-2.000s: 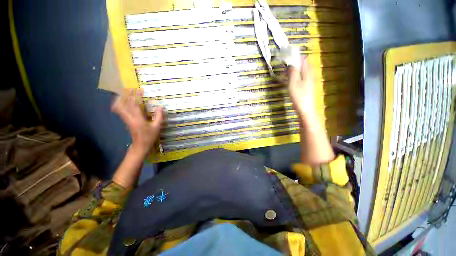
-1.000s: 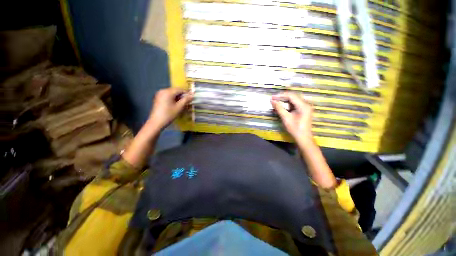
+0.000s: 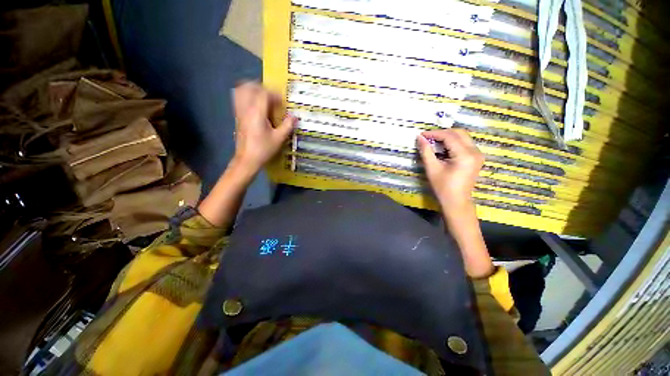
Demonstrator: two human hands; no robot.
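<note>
The yellow zipper template [image 3: 276, 51] lies in front of me, with whitish zippers filling the left part of its upper slots. The lowest slots [image 3: 352, 165] show shiny grey. A pale zipper [image 3: 356, 131] lies in a slot between my hands. My left hand [image 3: 258, 125] is blurred at the template's left edge, thumb at the zipper's left end; its grip cannot be told. My right hand [image 3: 452, 163] pinches the zipper's right end with thumb and finger. A looped loose pale strip [image 3: 575, 73] lies across the slots at the upper right.
Brown fabric pieces [image 3: 121, 158] are piled at the left. A tan cardboard corner [image 3: 244, 28] shows behind the template. A second template [image 3: 624, 323] lies on the metal table at the lower right, cut off by the edge. My dark apron borders the template's near side.
Since one second ago, a white zipper has come to lie in the slot between my hands. My left hand has turned and blurred. Two seconds ago my right hand was up at the loose strips.
</note>
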